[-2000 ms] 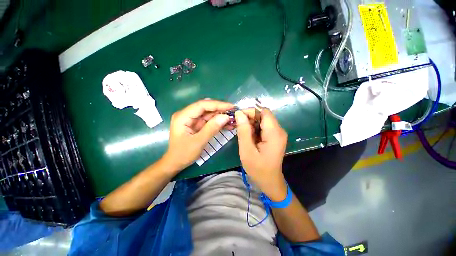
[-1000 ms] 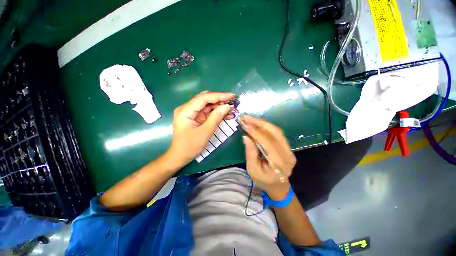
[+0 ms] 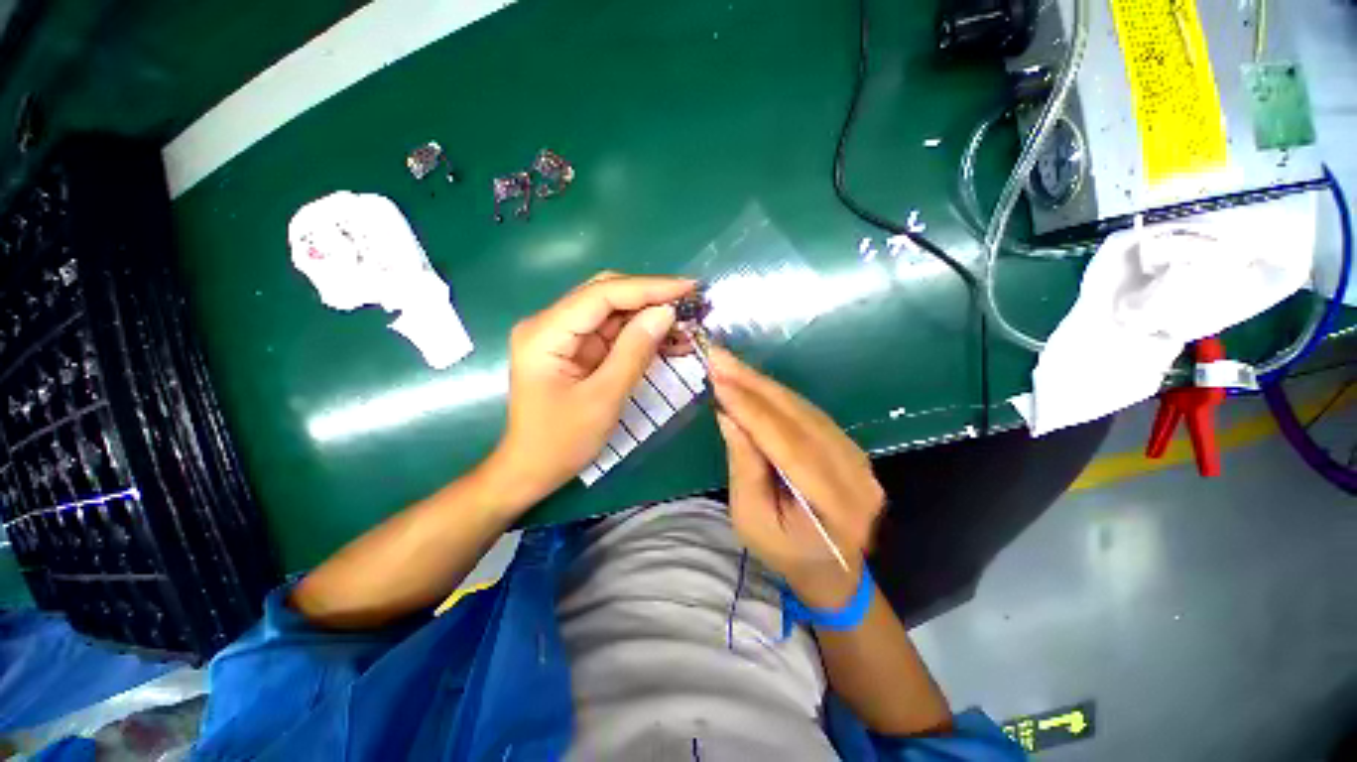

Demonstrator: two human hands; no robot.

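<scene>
My left hand [image 3: 588, 365] pinches a small dark electronic assembly [image 3: 689, 308] between thumb and fingertips above the bench. My right hand [image 3: 796, 469] holds thin metal tweezers [image 3: 811, 521] like a pen, their tip at the assembly; whether the tip touches it cannot be told. A white label strip sheet [image 3: 633, 424] with dark dividing lines lies partly under my hands, beside a faint clear film [image 3: 767, 268]. A few more small assemblies [image 3: 514, 189] lie on the green bench [image 3: 700, 134] beyond my left hand.
Stacked black blister trays [image 3: 119, 402] stand at left. A white wipe [image 3: 365, 261] lies near them. At right are a black cable [image 3: 844, 164], small white pieces [image 3: 896, 238], a grey controller box [image 3: 1094, 112] with clear hose, a white cloth [image 3: 1176, 298] and a red clamp [image 3: 1186, 417].
My right hand has moved from beside the assembly to lower right, and the tweezers now point at the assembly in a pen-like hold. My left hand keeps its pinch almost in place.
</scene>
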